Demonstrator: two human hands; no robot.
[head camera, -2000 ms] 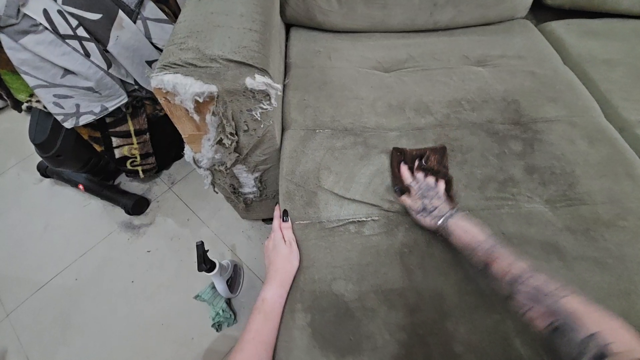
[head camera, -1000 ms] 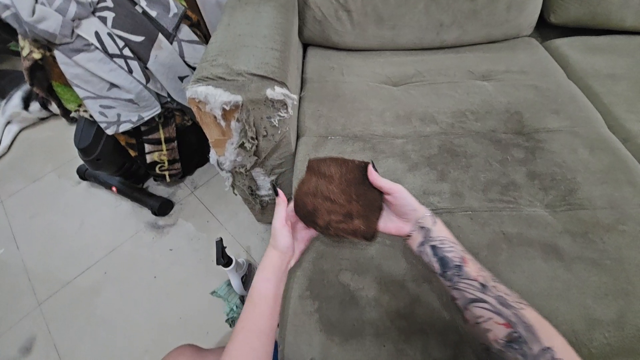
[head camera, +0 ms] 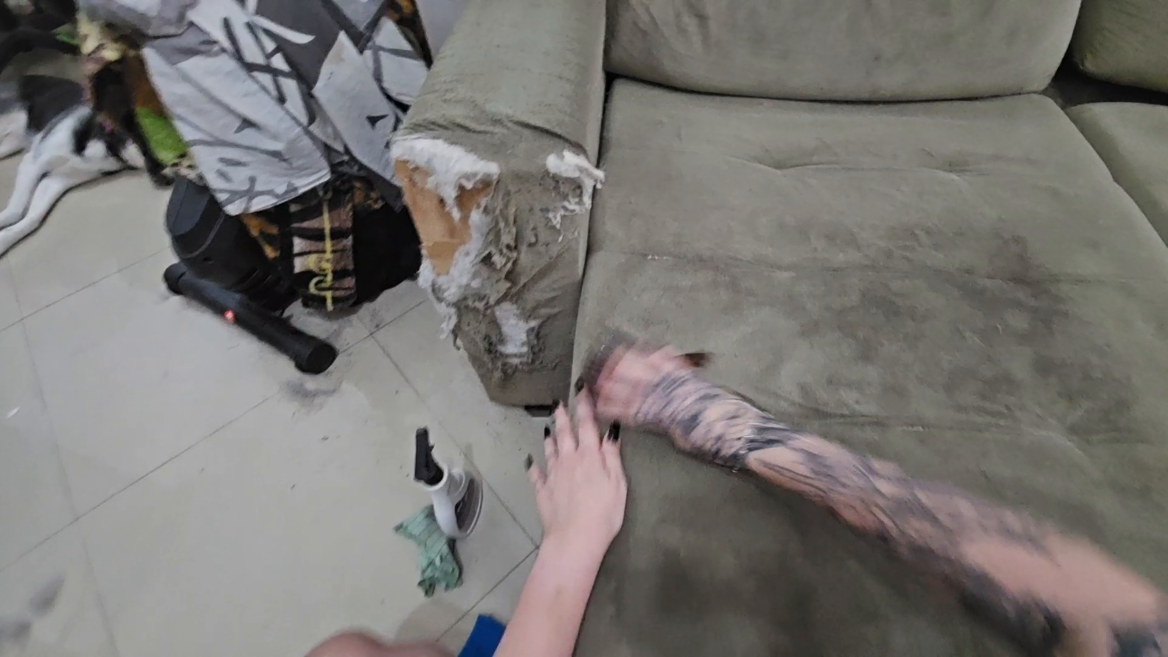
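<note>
My right hand (head camera: 639, 383), blurred by motion, is on a brown fuzzy cloth pad (head camera: 607, 358) against the front left part of the green-grey sofa seat cushion (head camera: 785, 365). Most of the pad is hidden under the hand. Close below it my left hand (head camera: 581, 470) lies flat with spread fingers on the cushion's left edge, holding nothing. Dark stains mark the cushion. Beside it stands the sofa arm (head camera: 520, 82), its front torn, with white stuffing and brown board exposed.
On the tiled floor, a white spray bottle (head camera: 453, 500) with a black trigger stands by a crumpled green cloth (head camera: 432, 557). Further left are a black tubular device (head camera: 251, 318), draped patterned fabric (head camera: 246, 119) and a black-and-white dog (head camera: 68, 151).
The brown pad was on the cushion's middle, then lifted between both hands; now it is down at the cushion's left edge under my right hand. My left hand has let go of it.
</note>
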